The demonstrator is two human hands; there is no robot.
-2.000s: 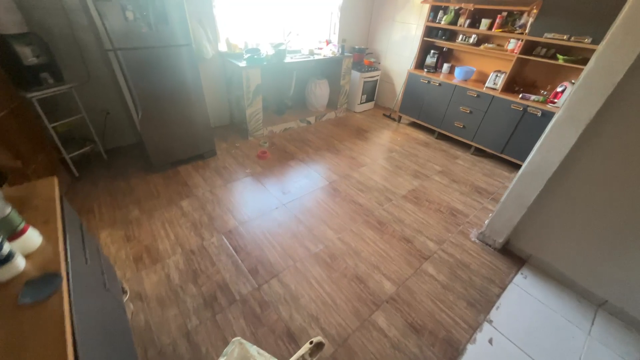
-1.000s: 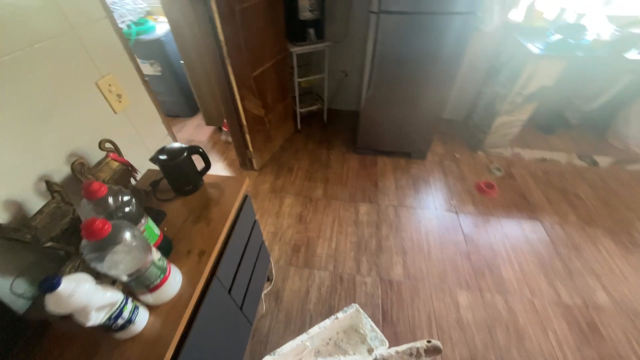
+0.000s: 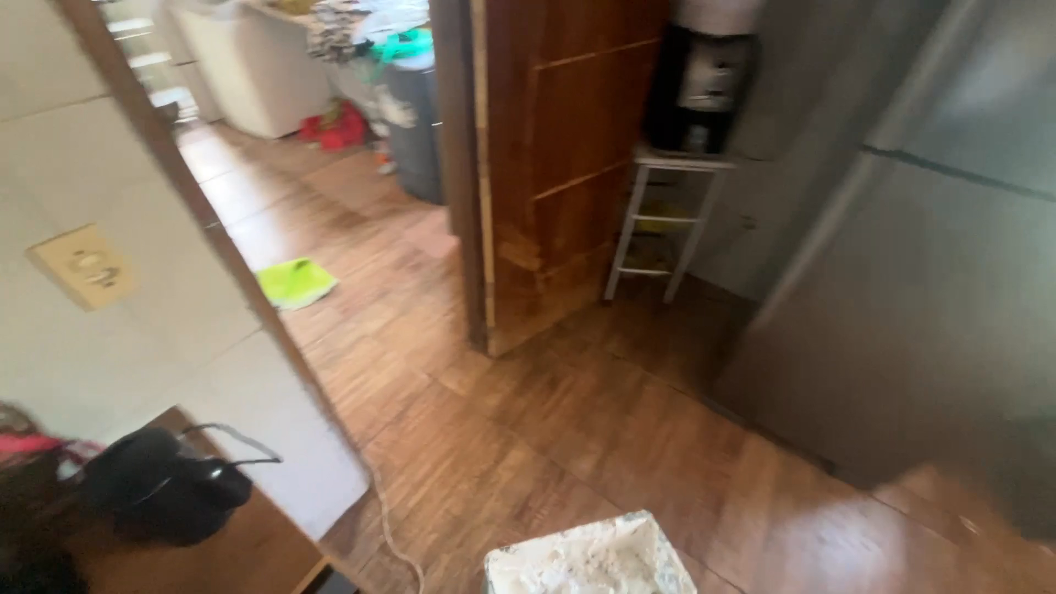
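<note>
A white paint tray (image 3: 590, 557), crusted with paint, juts into the bottom of the head view above the wood-look tiled floor (image 3: 528, 462). Neither my left hand nor my right hand shows, so what holds the tray cannot be seen. At the lower left a black electric kettle (image 3: 165, 487) stands on a wooden-topped cabinet (image 3: 247, 549), blurred. An open wooden door (image 3: 569, 157) stands beyond the tray, beside a doorway into another room.
A grey refrigerator (image 3: 924, 330) is at the right. A white metal stand (image 3: 660, 219) holds a black appliance (image 3: 701, 91). Through the doorway are a lime-green cloth-like item (image 3: 297, 283) and a dark bin (image 3: 417, 124). A cable (image 3: 388, 520) runs along the floor by the wall (image 3: 124, 346).
The view has swung left and closer to the doorway. The handle-like piece beside the tray one second ago is out of view now.
</note>
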